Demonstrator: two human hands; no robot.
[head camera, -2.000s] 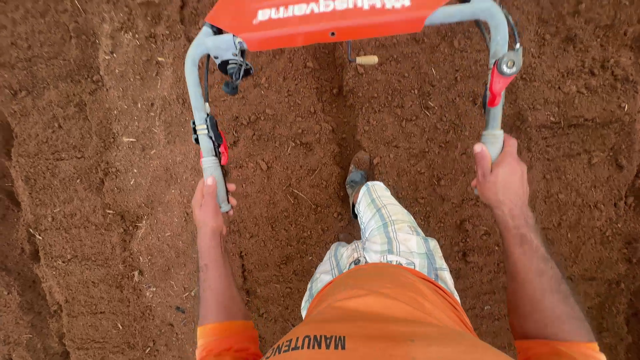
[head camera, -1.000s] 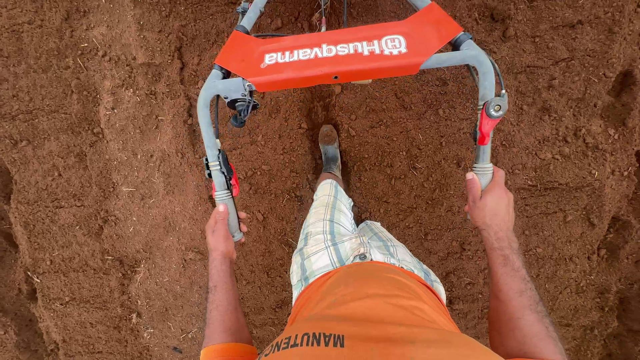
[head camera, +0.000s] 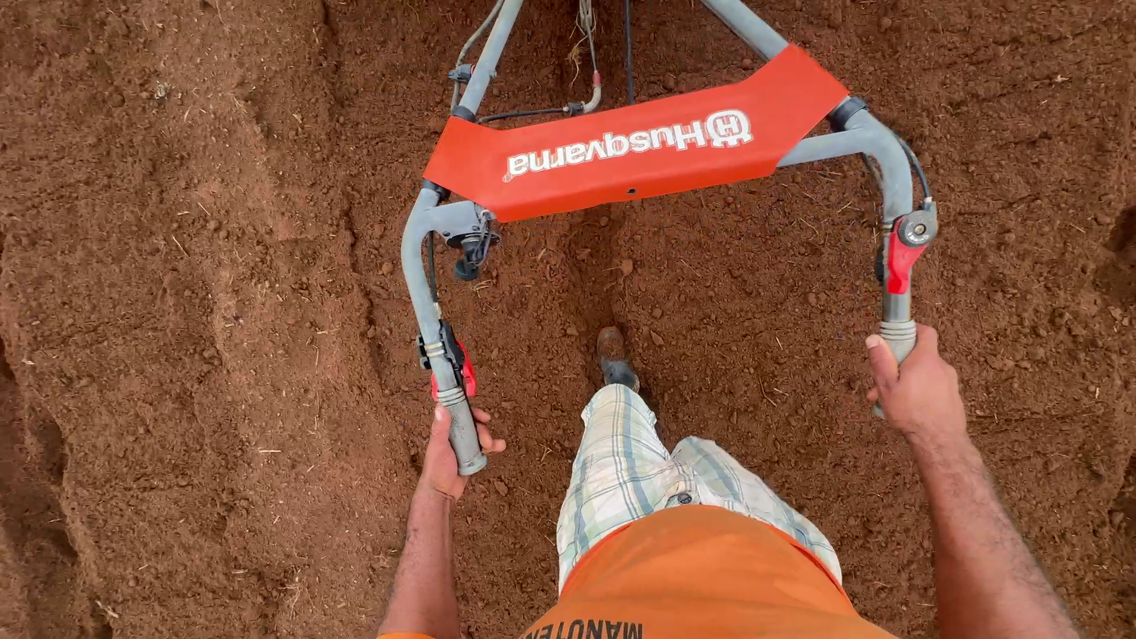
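The grey tubular handlebar of a Husqvarna walk-behind machine reaches in from the top, with an orange-red cover across it. My left hand is around the left grey rubber grip, its fingers only loosely curled. A red and black lever is just above that grip. On the other side my right hand holds the right grip, thumb on top. A red throttle lever sits above it on the bar. The machine's body is out of view.
Loose reddish-brown soil lies all around, with a shallow furrow running below the cover. My boot is on the soil between the handles. Cables hang at the top, and a black knob sticks out under the left bar.
More of the handlebar and its cover shows at the top than two seconds ago. The legs have shifted in stepping, while both hands have stayed at the grips.
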